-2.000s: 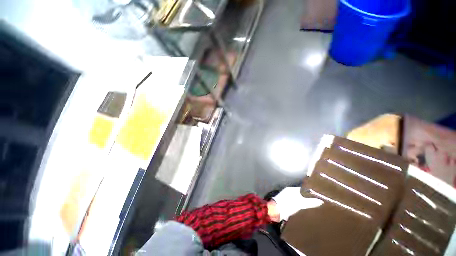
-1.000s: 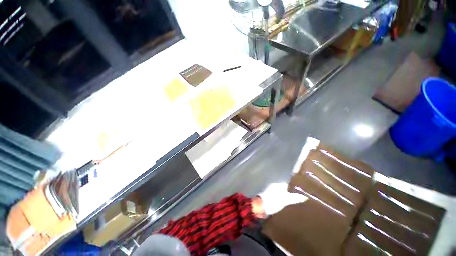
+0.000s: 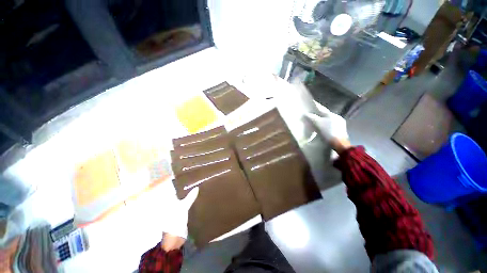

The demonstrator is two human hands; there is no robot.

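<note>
Two brown panels, side by side with pale parallel lines near their upper ends, lie low over the white table; the left one (image 3: 221, 200) and the right one (image 3: 277, 165) touch or overlap along the middle. A white strip shows under the left panel's lower edge. My left hand (image 3: 180, 213), in a white glove, grips the left panel's left edge, thumb on top. My right hand (image 3: 328, 125), also gloved and motion-blurred, is beyond the right panel's upper right side, fingers apart, with no held thing visible. Whether the panels rest on the table is unclear.
A small brown panel (image 3: 227, 97) and a yellow panel (image 3: 196, 114) lie on the white table. Orange panels (image 3: 96, 178) and a calculator (image 3: 71, 245) are at left. A fan (image 3: 342, 24) stands behind. A blue bin (image 3: 448, 169) is on the floor at right.
The view has turned and come closer to the white table. The brown panels have moved from over the floor to the table edge. My right hand has come into view.
</note>
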